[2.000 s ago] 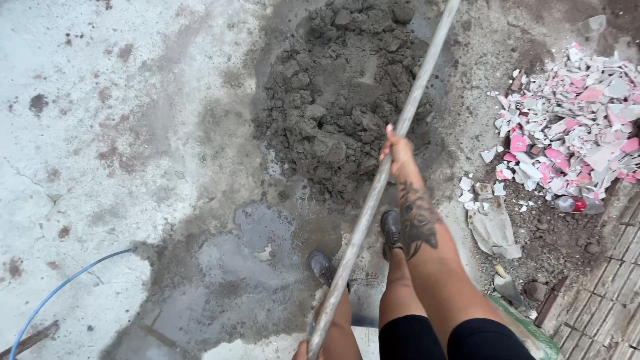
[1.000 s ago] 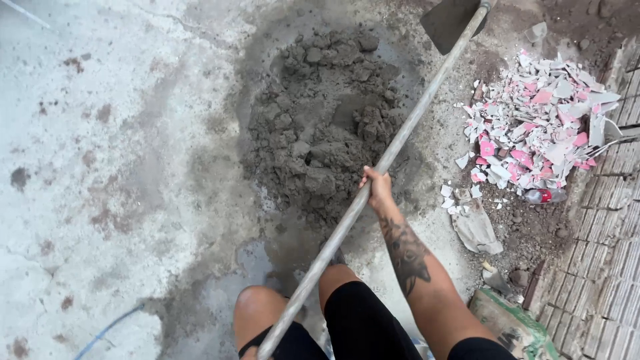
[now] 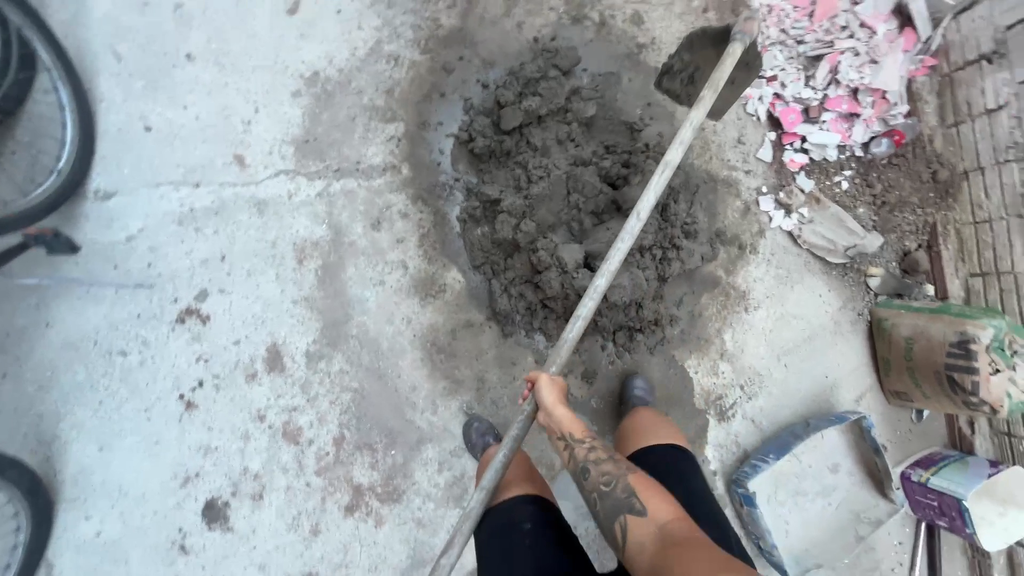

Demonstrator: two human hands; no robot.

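My right hand [image 3: 549, 395] is closed around the long wooden handle [image 3: 616, 252] of a hoe, between my knees and the mortar. The handle runs from the bottom edge up to the right, across a heap of wet grey mortar [image 3: 552, 200]. The hoe's metal blade [image 3: 704, 70], smeared with grey mix, is at the handle's top end, just right of the heap and beside the broken rubble. My left hand is out of view, as is the handle's lower end. Both my shoes stand on the near side of the heap.
Pink and white rubble [image 3: 840, 104] lies at the upper right. Below are a paper cement bag [image 3: 932, 356], a blue-rimmed tub [image 3: 748, 488] and a purple-labelled container [image 3: 940, 492]. Bicycle wheels [image 3: 80, 152] stand at the left edge. A tiled or brick strip [image 3: 988, 176] borders the right.
The hoe's blade, beyond the frame at first, now shows beside the heap. My left hand, partly visible low on the handle earlier, has left the view. The view has shifted, showing bicycle wheels and containers.
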